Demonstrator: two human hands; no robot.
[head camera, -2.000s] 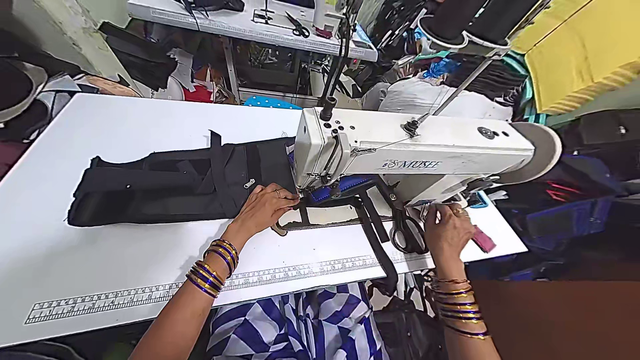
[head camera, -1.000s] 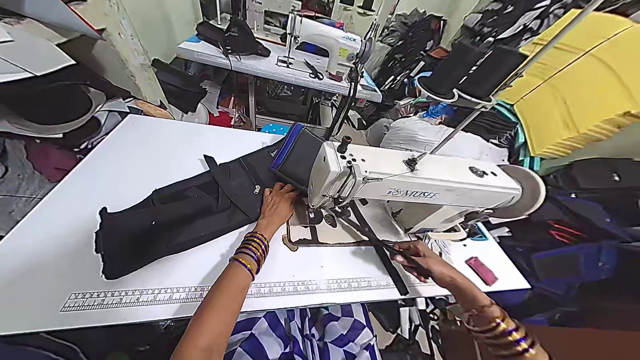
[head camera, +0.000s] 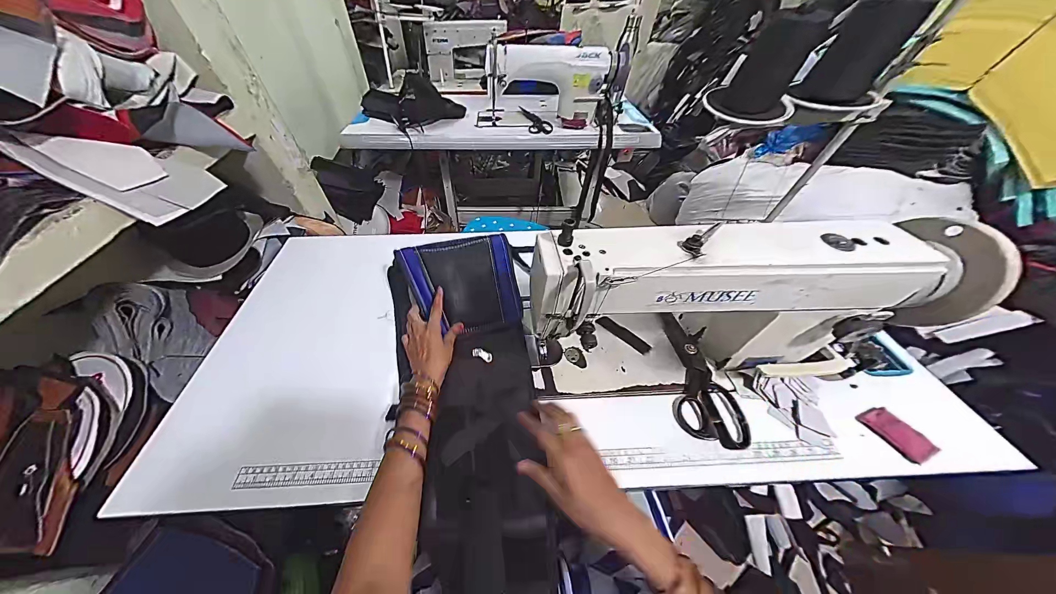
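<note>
A long black fabric piece (head camera: 487, 429) with a blue-trimmed panel (head camera: 466, 285) at its far end lies lengthwise left of the sewing machine (head camera: 742, 268) and hangs over the table's front edge. My left hand (head camera: 431, 338) rests on it with fingers spread, at the blue trim. My right hand (head camera: 569, 466), blurred, is at the right edge of the fabric; whether it grips it is unclear. Black-handled scissors (head camera: 711, 412) lie below the machine arm. A short black strip (head camera: 624, 335) lies on the machine bed (head camera: 635, 367) beside the needle area.
A printed ruler scale (head camera: 305, 473) runs along the front of the white table (head camera: 272, 363). A pink piece (head camera: 898, 434) lies at the right, near fabric scraps (head camera: 796, 404). Thread cones (head camera: 755, 66) stand behind the machine. A second sewing machine (head camera: 553, 74) is on a table farther back.
The black fabric has turned from lying out to the left to pointing toward me. My right hand has moved left, from the strip by the scissors to the fabric. The view has shifted.
</note>
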